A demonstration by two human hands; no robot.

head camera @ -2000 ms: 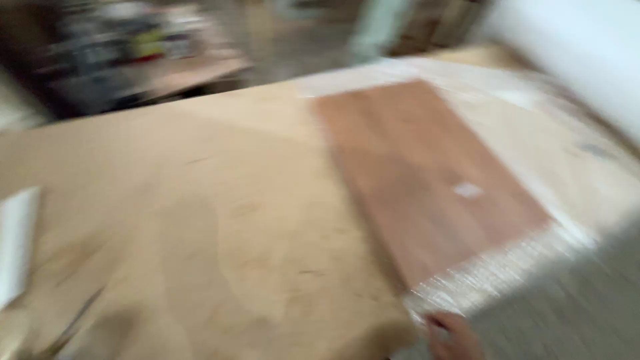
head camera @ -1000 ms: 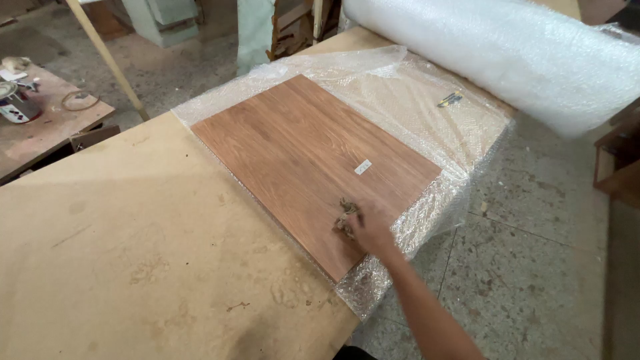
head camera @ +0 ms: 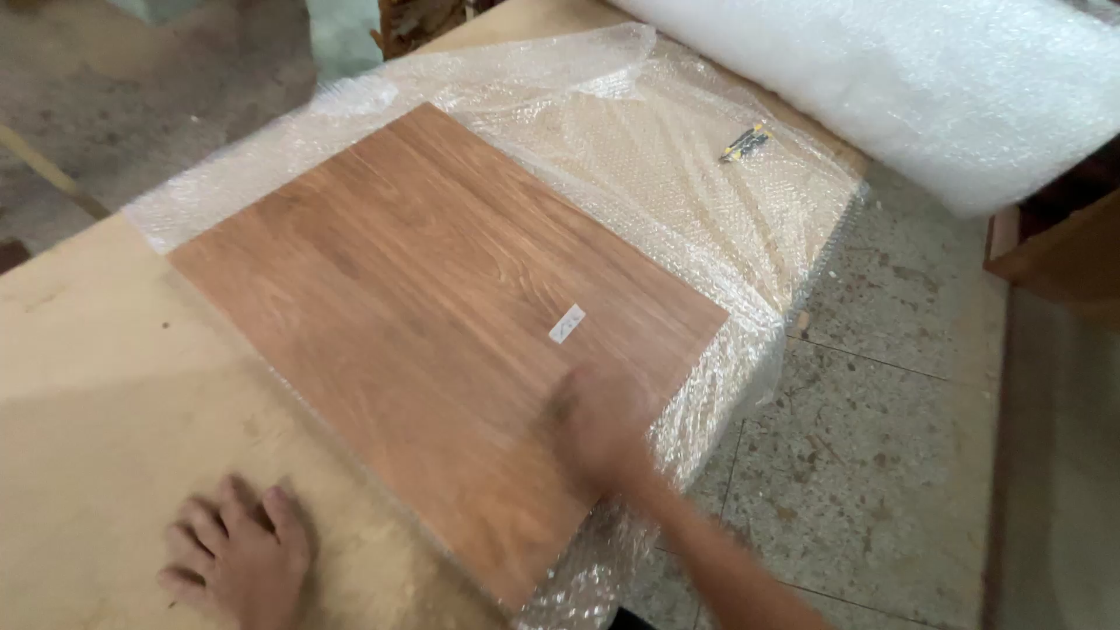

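Observation:
A wood-grain panel [head camera: 420, 289] lies flat on a sheet of bubble wrap [head camera: 647, 157] that extends past its far and right edges. A small white label [head camera: 567, 324] with writing is stuck on the panel. Over the panel's near right part is my right hand [head camera: 599, 429], blurred; a dark patch shows at its fingers, and whether it holds something cannot be made out. My left hand [head camera: 241, 551] rests on the bare tabletop left of the panel, fingers spread, holding nothing.
The light wooden tabletop [head camera: 105, 367] carries the panel and wrap. A large roll of bubble wrap [head camera: 919, 70] lies across the far right end. A small yellow and black item [head camera: 745, 143] is near it. Speckled floor [head camera: 857, 455] and a wooden piece [head camera: 1067, 254] are at the right.
My left hand has come into view on the tabletop. One second ago my right hand was over the panel with a crumpled, brownish thing at its fingers. The view has moved nearer.

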